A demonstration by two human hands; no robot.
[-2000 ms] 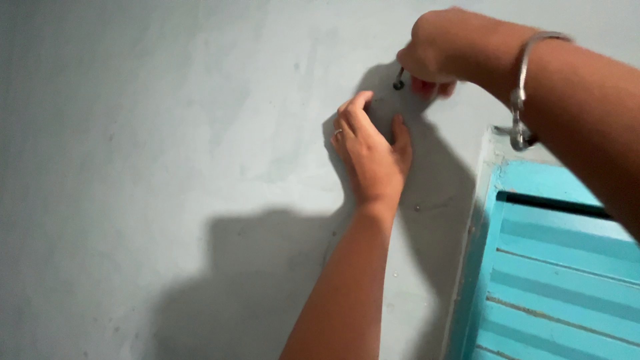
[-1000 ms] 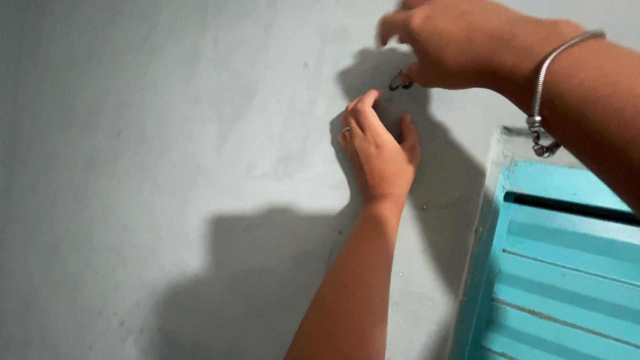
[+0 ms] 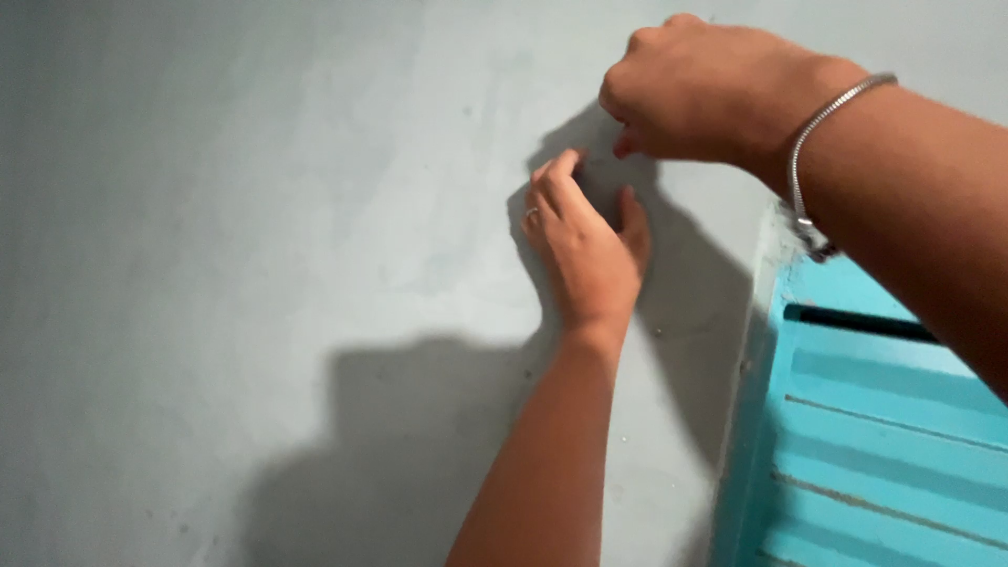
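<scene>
My left hand (image 3: pixel 591 236), with a ring on one finger, is against the grey wall (image 3: pixel 236 236). Its fingers and thumb are apart, curved upward, and nothing shows between them. Up and to the right, my right hand (image 3: pixel 677 94) is bent with curled fingers close to the wall, a metal chain bracelet (image 3: pixel 797 157) on its wrist. The back of this hand hides whatever lies under its fingers, and the small metal hook or ring on the wall is out of sight behind it.
A turquoise slatted shutter or door (image 3: pixel 882 417) in a frame with a raised edge stands at the lower right, below my right forearm. Dark shadows of the arms fall across the wall.
One second ago my right hand's fingers were spread by the small metal hook or ring; now they are curled and cover that spot. My left hand has stayed nearly in place.
</scene>
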